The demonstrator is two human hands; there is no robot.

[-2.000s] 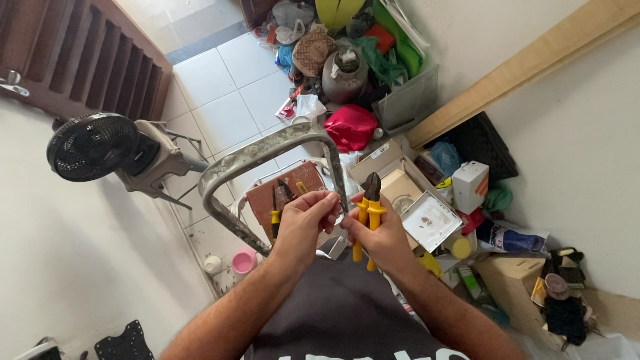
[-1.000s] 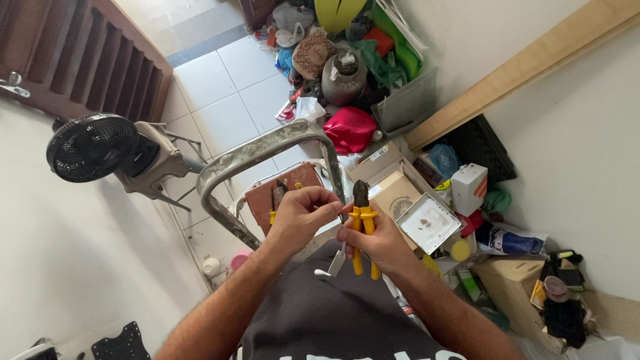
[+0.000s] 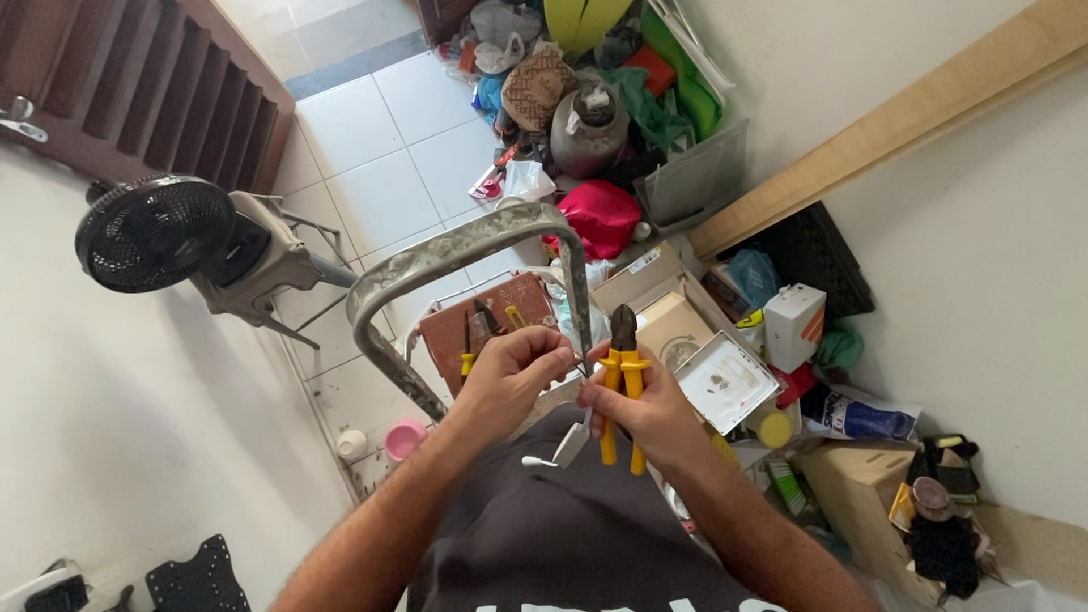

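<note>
My right hand (image 3: pixel 642 399) holds diagonal cutting pliers (image 3: pixel 623 365) with yellow handles, jaws pointing up. Between its thumb and fingers it also grips a thin cable, from which a small white plastic piece (image 3: pixel 571 444) hangs over the dark shirt. My left hand (image 3: pixel 518 374) pinches the thin dark end of the cable, close beside the right fingertips. Behind the hands stands the metal top rail (image 3: pixel 463 234) of a stepladder. On its reddish-brown platform (image 3: pixel 442 344) lie a screwdriver with a yellow handle (image 3: pixel 467 361) and another pair of pliers (image 3: pixel 487 319), partly hidden by my left hand.
A black fan (image 3: pixel 157 234) sits on a stool at the left, near a louvered wooden door (image 3: pixel 144 76). Cardboard boxes (image 3: pixel 671 323), a white box (image 3: pixel 795 323) and a plastic bin (image 3: pixel 697 183) crowd the right side. A wooden board (image 3: pixel 884 127) runs along the wall.
The white plastic piece hangs below my right hand, where it did not show plainly two seconds ago. Both hands have stayed close together, and the pliers have stayed in the right.
</note>
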